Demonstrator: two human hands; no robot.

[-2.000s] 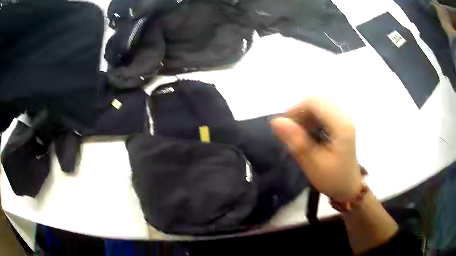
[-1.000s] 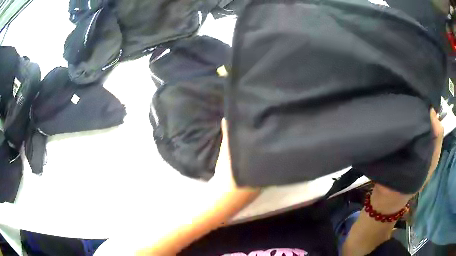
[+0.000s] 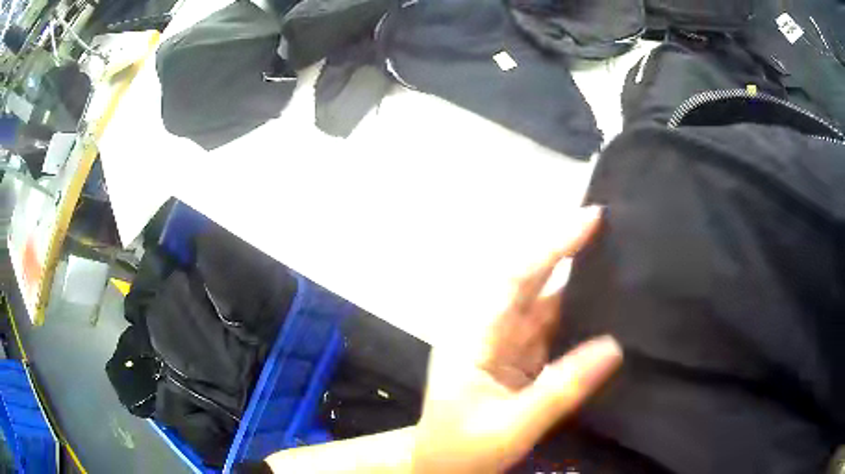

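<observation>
A large black fabric bag (image 3: 704,278) fills the right side, with an open curved silvery zipper (image 3: 741,95) along its top. My left hand (image 3: 519,370), blurred, is at the bag's left edge. Its fingers and thumb are apart, with the fingertips by the edge and the thumb over the bag's side. I cannot tell whether it touches the fabric. My right hand is not in view.
Black unfinished pieces (image 3: 227,74) lie along the back of the white table (image 3: 371,204). A piece with a white sticker (image 3: 504,61) is among them. Blue crates (image 3: 269,389) holding black bags are below the table's front edge. A yellow-edged board (image 3: 69,213) stands at left.
The view has turned left and the crates now show. The large bag my hands held up now fills the right side with its zipper visible. My right hand has left view.
</observation>
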